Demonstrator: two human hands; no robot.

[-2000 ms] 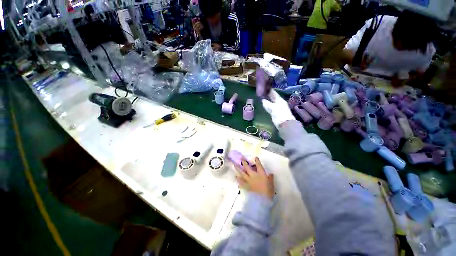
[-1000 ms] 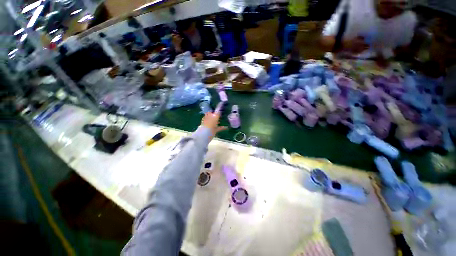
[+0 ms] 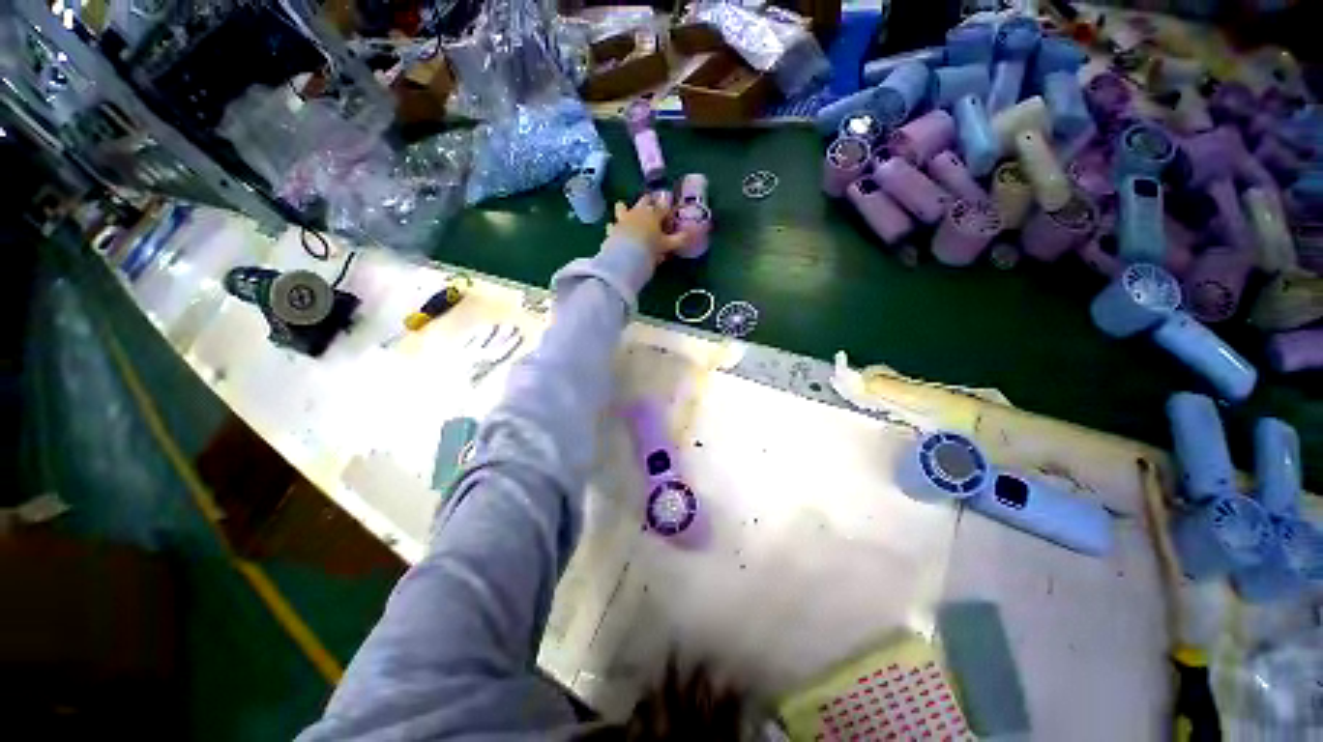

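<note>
My left hand [image 3: 650, 228], bare, reaches over the green surface. Its fingers are closed around a lilac fan that the hand mostly covers, beside another lilac fan [image 3: 695, 218]. My right hand is not in view. On the bench, a lilac fan [image 3: 670, 507] lies with its round grille up and handle pointing away. A light blue fan [image 3: 1052, 515] lies at the right. A sheet with red marks [image 3: 892, 703] and a grey-green pad [image 3: 984, 670] lie at the near edge.
Fans are piled on the green surface [image 3: 813, 312] at the right. A thin ring [image 3: 695, 306] and spoked grille [image 3: 737, 318] lie beyond the bench edge. A yellow-black tool [image 3: 435, 305] and dark motor-like device [image 3: 298, 302] lie left. A blurred dark shape shows at the bottom.
The view has tilted down and moved closer. My left hand, earlier apart-fingered near the lilac fans, is now closed among them. My gloved right hand, seen two seconds ago, is out of view.
</note>
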